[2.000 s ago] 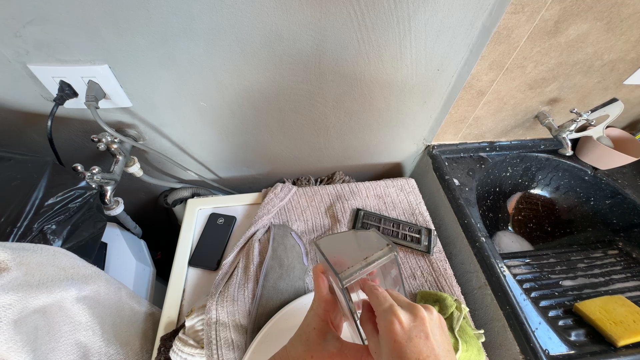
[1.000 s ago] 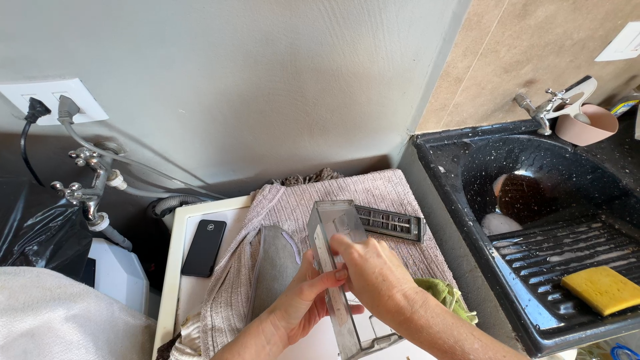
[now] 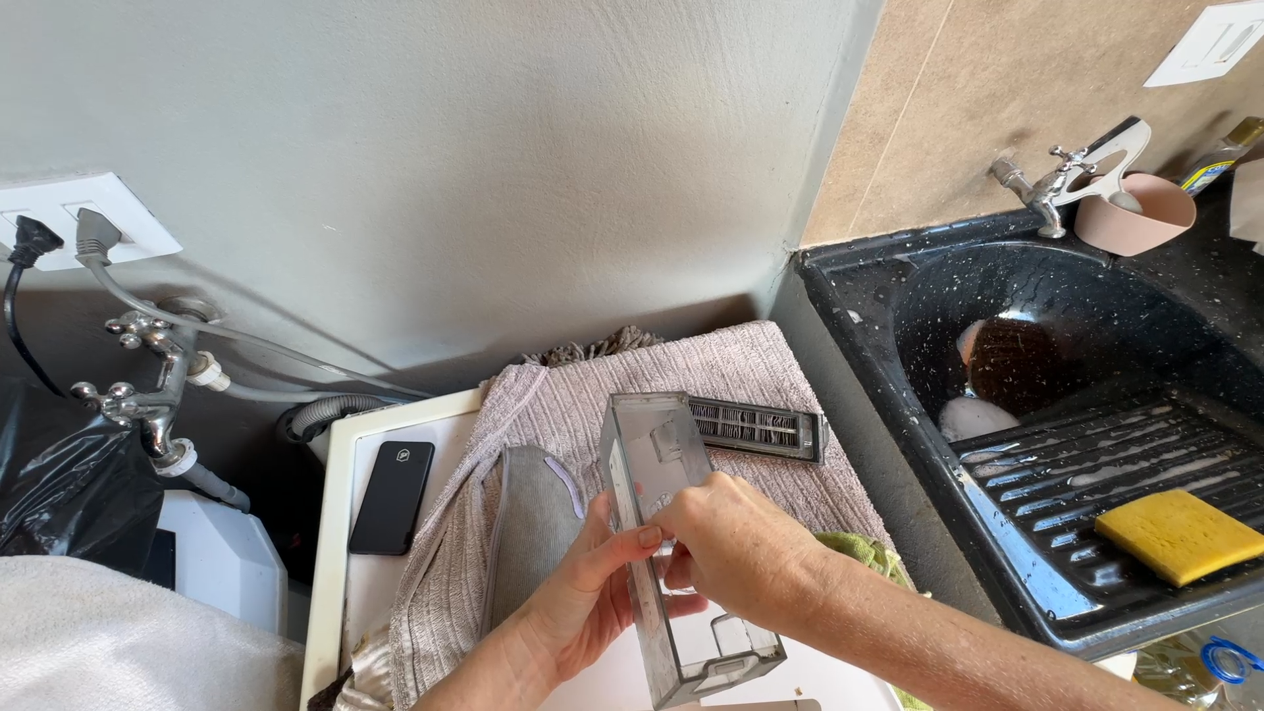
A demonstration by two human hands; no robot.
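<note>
A clear plastic bin, box-shaped and smoky (image 3: 657, 449), is held lengthwise over a white surface. My left hand (image 3: 592, 592) grips its left side, with the thumb on the rim. My right hand (image 3: 746, 543) reaches over the bin, its fingertips bent at the inside near the left wall; whether they pinch anything is hidden. Behind the bin, a dark rectangular filter cartridge (image 3: 758, 429) with pleats lies on a pinkish ribbed towel (image 3: 731, 360). A grey cloth pad (image 3: 538, 513) rests left of the bin, on the towel.
A black phone (image 3: 392, 497) lies on the white appliance top at the left. At the right is a black speckled sink (image 3: 859, 326) with a yellow sponge (image 3: 1180, 533) on its ribbed drainboard. A green cloth (image 3: 864, 551) sits behind my right wrist. Taps and hoses (image 3: 158, 385) are on the left wall.
The bin has turned from tilted up to lying lengthwise, pointing away. My right hand has come over it, its fingers now at the inside. The view has shifted to the right.
</note>
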